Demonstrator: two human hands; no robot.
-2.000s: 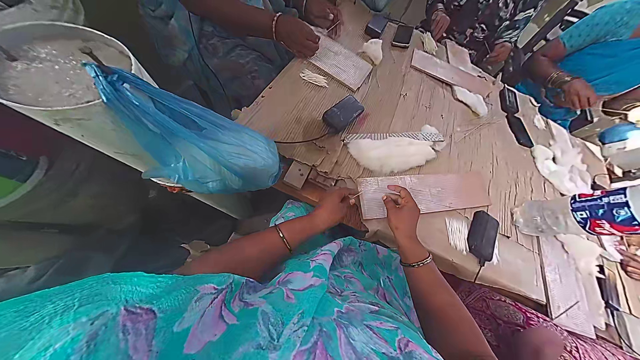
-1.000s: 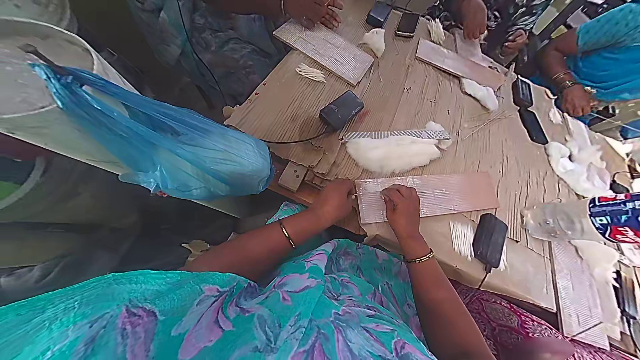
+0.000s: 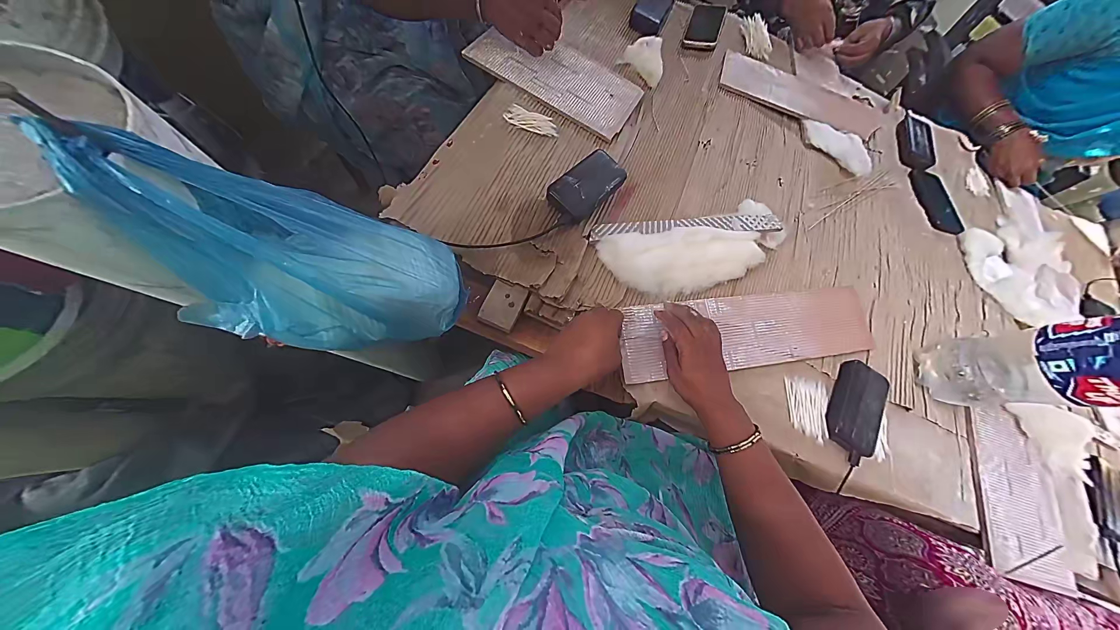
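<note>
A flat ridged board [image 3: 787, 328], pinkish at its right end and shiny at its left, lies along the near edge of the wooden table. My left hand [image 3: 591, 346] is curled at the board's left end; whether it holds anything is hidden. My right hand [image 3: 696, 354] rests on the shiny part with its fingers bent down; nothing in it can be made out. Beyond the board lie a pad of white cotton [image 3: 678, 261] and a patterned strip [image 3: 682, 226] along its far side. A bundle of thin white sticks, likely cotton wicks [image 3: 805, 407], lies under a black adapter-like block [image 3: 857, 409].
A blue plastic bag [image 3: 350, 271] hangs from a white bucket [image 3: 157, 149] on the left. Another black block [image 3: 586, 185] with a cable stands on the table [image 3: 490, 184]. A plastic bottle [image 3: 989, 367] lies at right. Co-workers' hands [image 3: 525, 22] and other boards [image 3: 556, 83] are farther off.
My right hand's fingers have drawn in from a more spread pose two seconds ago. The ridged board stays under it, and my left hand remains by its left end.
</note>
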